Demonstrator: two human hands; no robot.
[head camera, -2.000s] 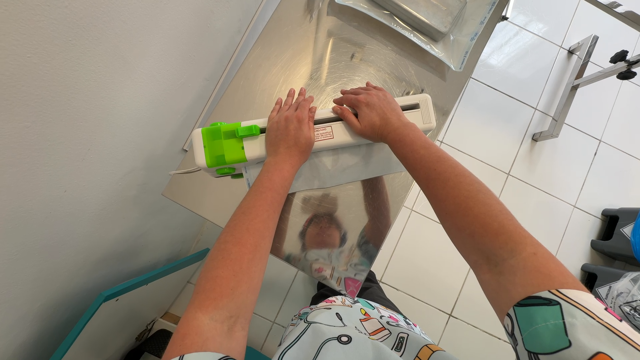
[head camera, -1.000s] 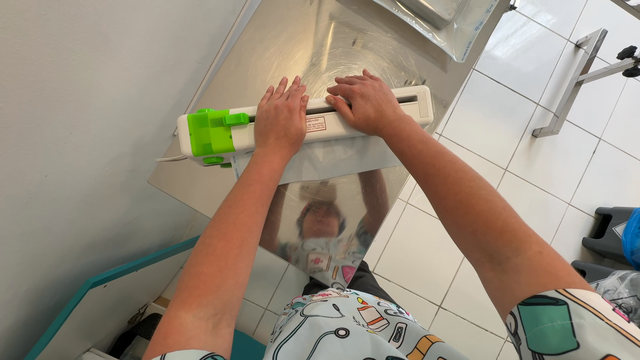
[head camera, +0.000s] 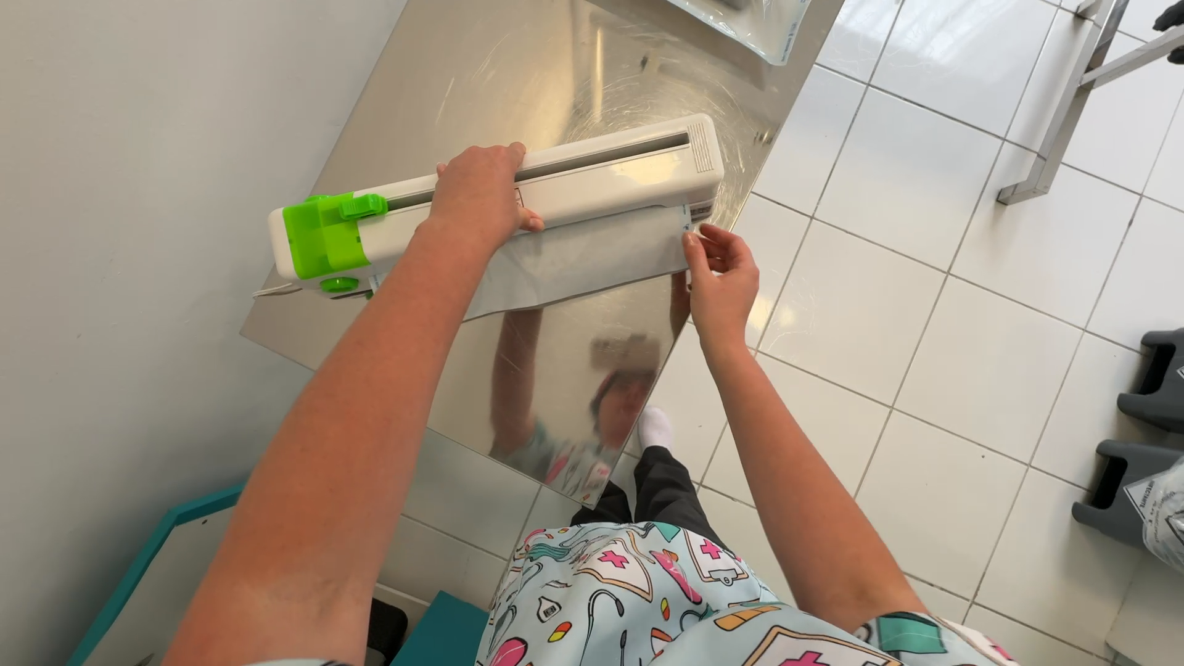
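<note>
A white heat sealer (head camera: 610, 166) with a green slider block (head camera: 324, 236) at its left end lies across the steel table (head camera: 499, 65). My left hand (head camera: 479, 194) grips the sealer's body around its middle, thumb on the near side and fingertips over the slotted top. From under the near edge of the sealer sticks out a pale, flat pouch (head camera: 583, 254). My right hand (head camera: 721, 268) pinches the pouch's right edge between thumb and fingers, just below the sealer's right end. How far the pouch reaches beneath the sealer is hidden.
Clear packaging (head camera: 772, 28) lies at the table's far right edge. A grey wall (head camera: 166, 203) borders the left side. Teal-edged furniture (head camera: 153, 555) stands lower left. A metal frame (head camera: 1064, 120) and dark grey containers (head camera: 1119, 490) stand on the tiled floor at right.
My right hand has left the sealer's top and come down to the pouch's right edge. My left hand, earlier flat on top, now wraps around the sealer's body.
</note>
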